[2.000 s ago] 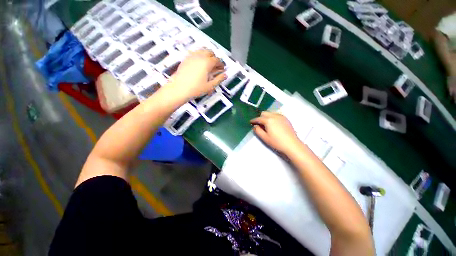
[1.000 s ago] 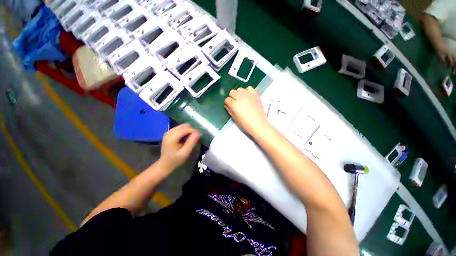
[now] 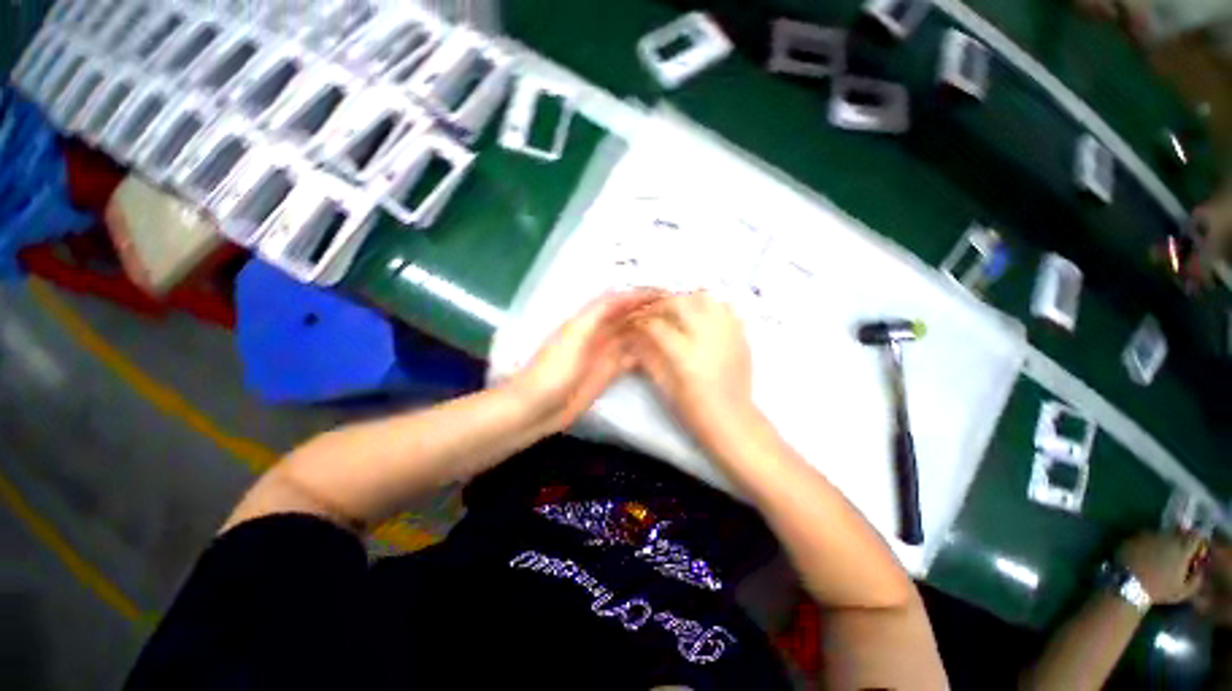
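My left hand and my right hand are together over the near left part of the white mat. Their fingers meet or overlap, and whether anything is between them is hidden. A mallet with a black handle and a small head with a yellow-green face lies on the mat right of my hands. Faint pale flat pieces show on the mat beyond my hands.
White frames stand in rows at upper left, with a loose frame beside them. White units lie on the green belt. Paired frames lie right of the mat. Another person's wrist with a watch is at lower right. A blue stool is below.
My left hand has moved from the frame rows down past the bench edge and over to the mat. My right hand has come back to meet it. The view has shifted right.
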